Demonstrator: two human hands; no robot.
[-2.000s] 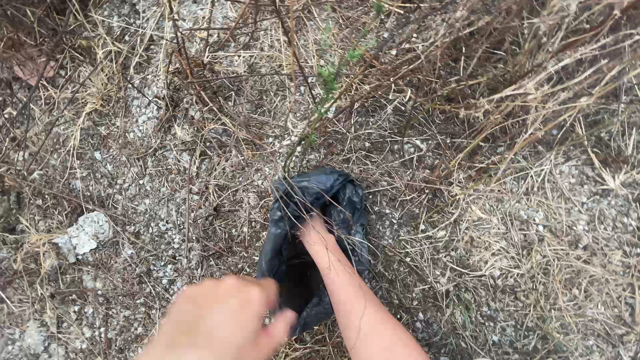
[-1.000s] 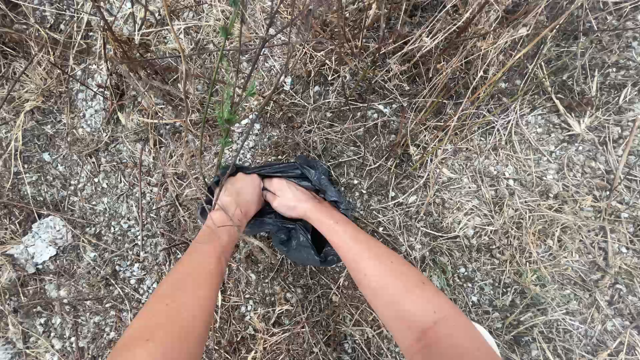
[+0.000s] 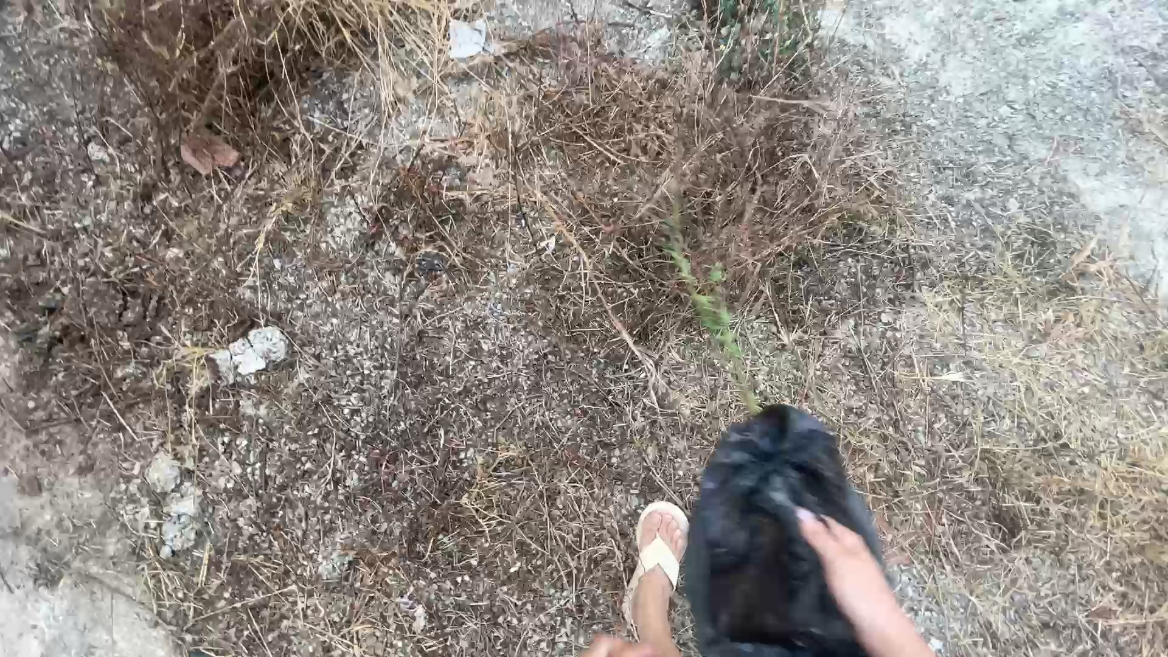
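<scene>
A black plastic bag (image 3: 776,538) hangs at the lower right, blurred, its dark mouth facing up toward me. My right hand (image 3: 844,557) lies against the bag's right side; whether its fingers grip the plastic is blurred. Only a small part of my left hand (image 3: 620,646) shows at the bottom edge, left of the bag, and its fingers are mostly cut off. Beyond the bag's top edge a thin green plant (image 3: 712,310) rises from the ground.
My foot in a cream sandal (image 3: 659,557) stands just left of the bag. Dry brown brush (image 3: 730,182) spreads ahead. Pale stones (image 3: 251,354) lie at the left, a brown dry leaf (image 3: 210,152) at the upper left, and bare pale ground (image 3: 1031,100) at the upper right.
Both hands were together on the bag at the ground a second ago; now they are apart, with the left at the bottom edge. The view has widened, and the sandalled foot shows.
</scene>
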